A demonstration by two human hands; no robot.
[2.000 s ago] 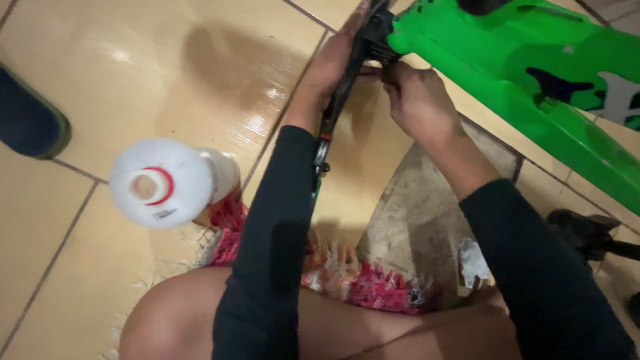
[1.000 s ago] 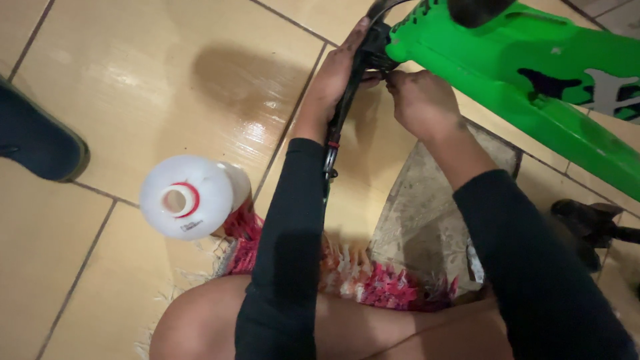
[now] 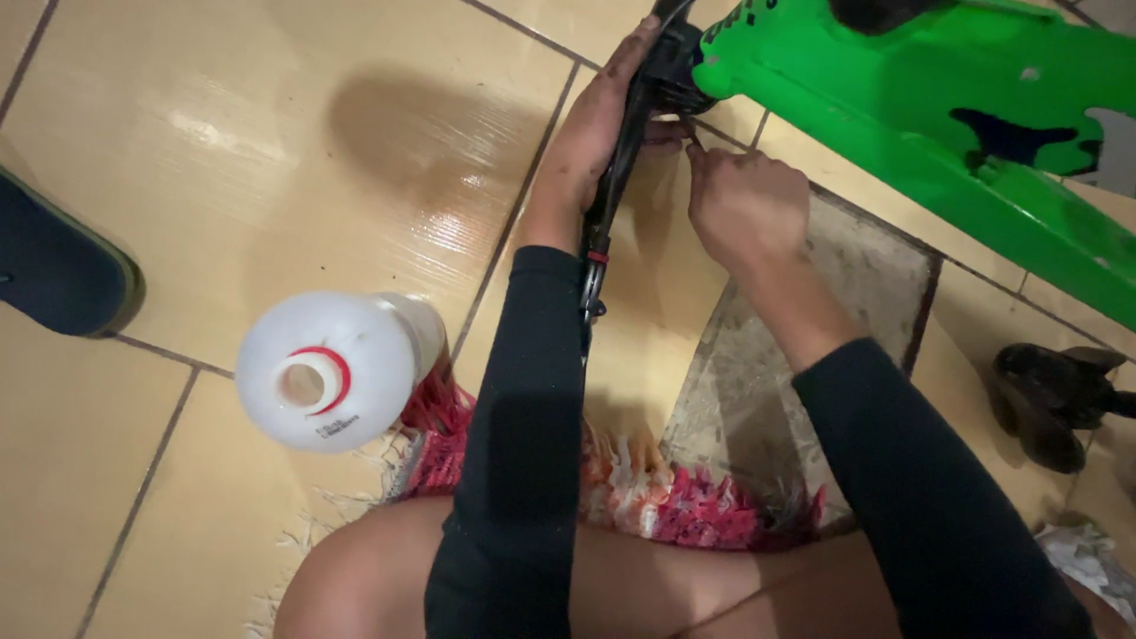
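Note:
A green frame (image 3: 887, 98), apparently of a bicycle, with dark markings and scuffs, reaches in from the upper right. At its left end is a black part (image 3: 679, 71), joined to a long dark bar (image 3: 624, 160) that runs down beside my left forearm and bears a red band and a metal fitting. My left hand (image 3: 603, 115) is wrapped around the bar and the black part, its fingertips showing below. My right hand (image 3: 750, 200) is closed, thumb and forefinger pinched on something small and dark under the black part; what it is cannot be made out.
An uncapped white plastic bottle (image 3: 355, 422) with a red neck ring stands on the tiled floor at left. A dark sandal (image 3: 62, 257) lies farther left. Near my legs is a fringed red rug (image 3: 710, 510). A grey stained sheet (image 3: 799, 355) and a black pedal-like part (image 3: 1047, 399) are at right.
My right hand stays pinched beneath the black part, with small shifts of the wrist. My left hand keeps its hold.

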